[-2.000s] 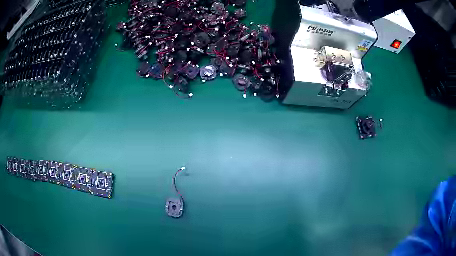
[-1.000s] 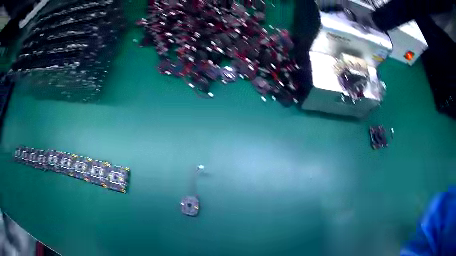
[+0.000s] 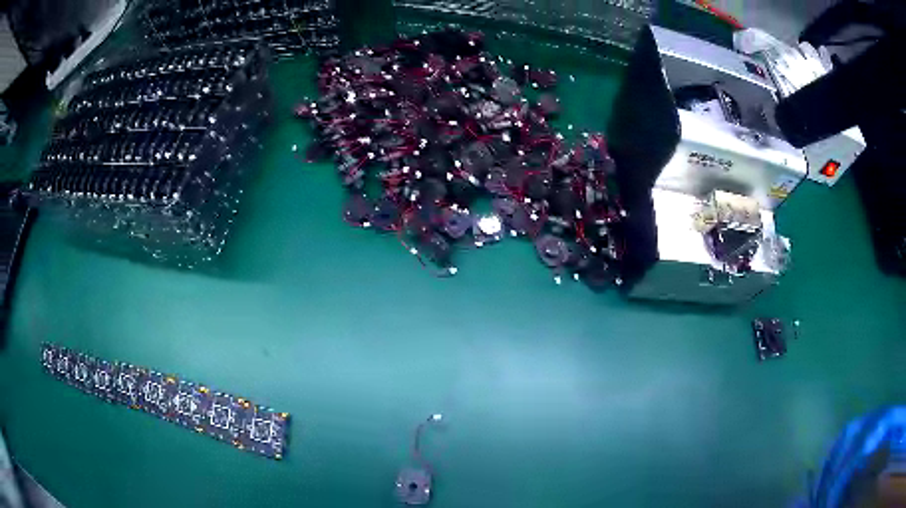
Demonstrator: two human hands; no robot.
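No hand shows clearly; a blue sleeve (image 3: 862,451) is cut off at the lower right edge, with a blurred brownish patch beside it that I cannot make out. A lens holder (image 3: 414,485) with a thin curled lead and white plug lies alone on the green mat at the bottom centre. A board strip (image 3: 164,395) of joined dark squares lies flat at the left. A camera module (image 3: 768,338) with a short lead lies right of centre, in front of the screw feeder (image 3: 695,283).
A large heap of lens holders (image 3: 447,149) with red-black leads lies at the back centre, left of the feeder. A clear stack of trays (image 3: 149,149) stands at the back left, more trays behind. A white box (image 3: 839,149) with a red switch stands behind the feeder.
The view has tilted up, so the mat and the things on it sit lower in the picture. More trays and the feeder's open top now show. The blue sleeve stays at the lower right edge.
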